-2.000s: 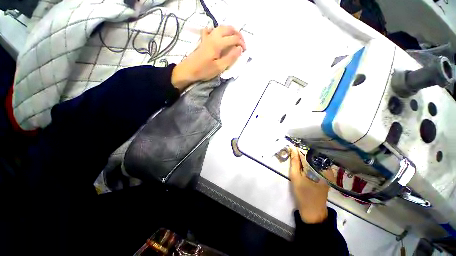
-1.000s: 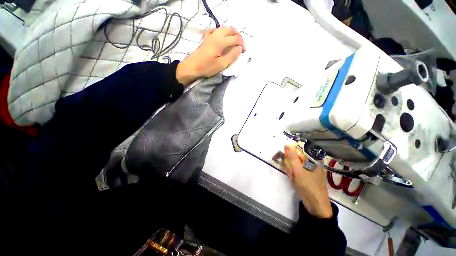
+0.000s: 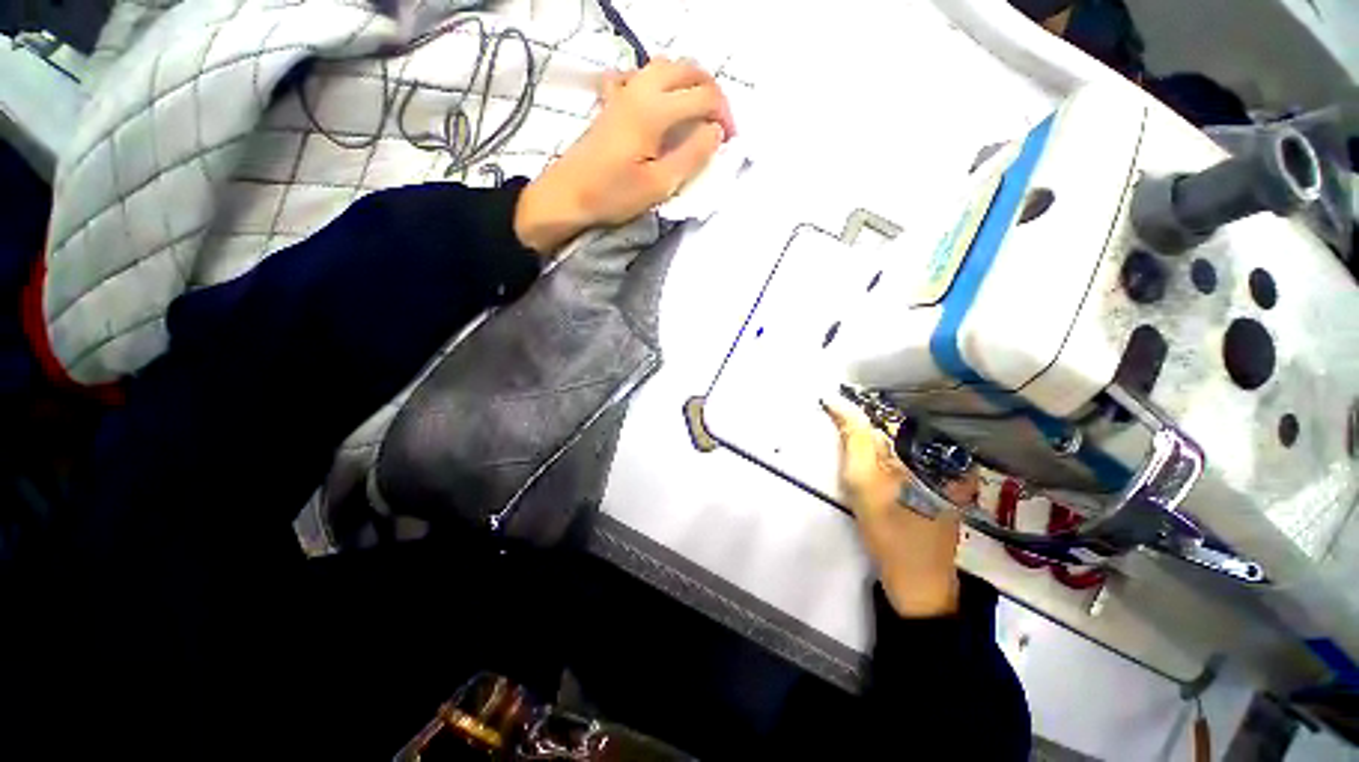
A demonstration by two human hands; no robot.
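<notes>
The white quilted jacket body (image 3: 164, 164) with looped dark lines lies at the left. A dark grey panel (image 3: 514, 395) with a zip (image 3: 574, 447) lies in front of it. My left hand (image 3: 634, 157) rests on the fabric's upper edge, fingers curled; whether it grips the cloth is not clear. The white sewing machine head (image 3: 1058, 253) with a blue stripe is at the right. My right hand (image 3: 899, 514) is at the needle area under the head, index finger extended; its other fingers are partly hidden by the machine's metal parts, and what it holds cannot be told.
Red scissor handles (image 3: 1043, 529) lie under the machine arm. The ruler-marked table edge (image 3: 730, 603) runs along the front. An orange-brown handle (image 3: 1201, 732) is at the lower right. A box of small shiny things (image 3: 499, 730) is at the bottom.
My right hand has shifted slightly and its index finger now reaches up beside the needle area. My left hand stays on the fabric. The camera view has tilted slightly.
</notes>
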